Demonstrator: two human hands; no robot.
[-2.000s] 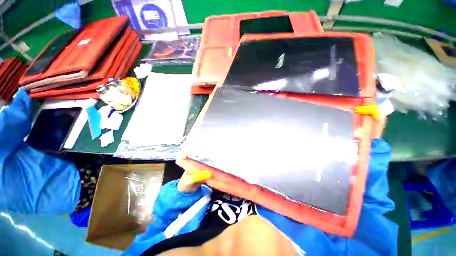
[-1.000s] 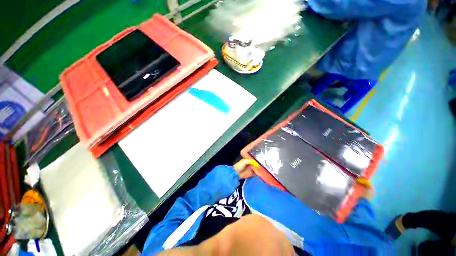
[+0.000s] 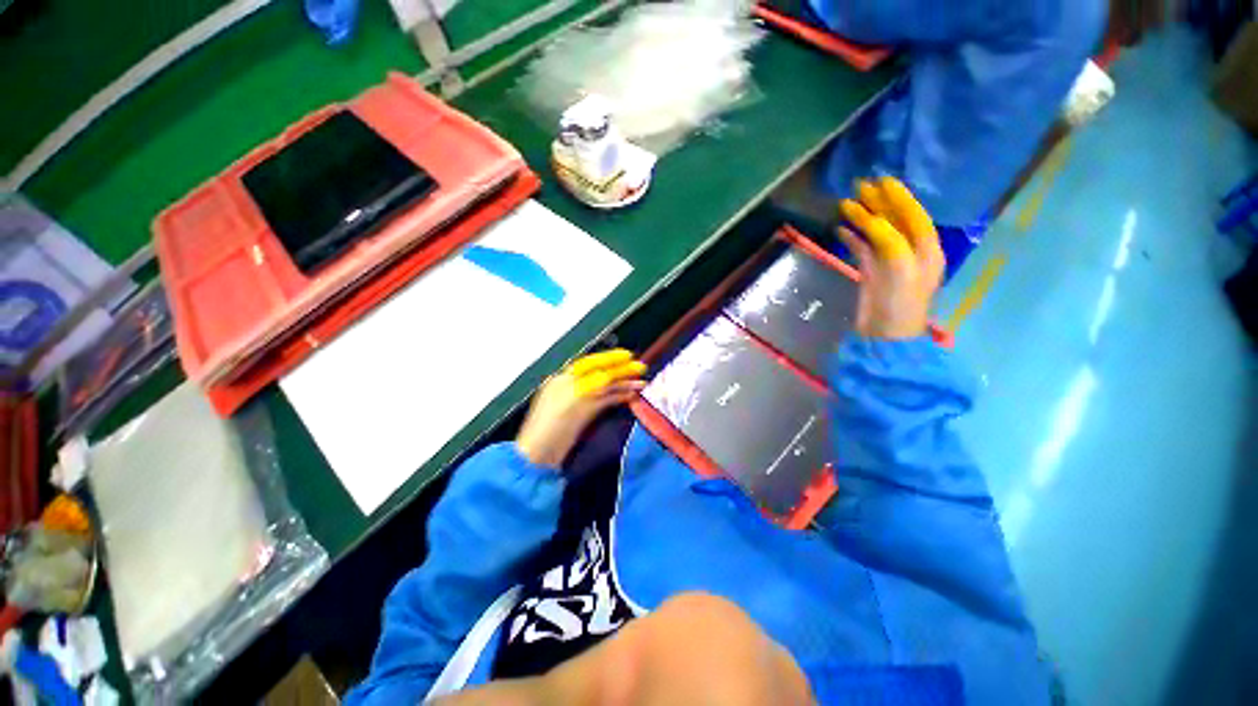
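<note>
A red-orange tray [image 3: 809, 499] with two dark panels lies low beside the bench, below its edge, close to my body. The nearer panel [image 3: 745, 414] and the farther panel [image 3: 804, 306] look glossy and show small logos. My left hand [image 3: 580, 400], with yellow finger cots, is at the tray's left side, empty; whether it touches the tray cannot be told. My right hand [image 3: 894, 262], also with yellow finger cots, is raised above the tray's right side, empty, fingers slightly apart. My right sleeve hides part of the tray.
A white mat [image 3: 428, 366] bears a blue strip [image 3: 517, 273]. Behind it, stacked red trays [image 3: 207, 297] hold a dark panel [image 3: 338, 190]. A white film stack [image 3: 180, 503] lies left. A bottle dish [image 3: 603, 173] and crumpled clear film [image 3: 649, 69] are farther along. A person in blue [image 3: 952, 83] is beyond.
The view turned right. The tray of panels moved from above the bench to below its edge, beside it. Both my hands let go of it, and my right hand rose.
</note>
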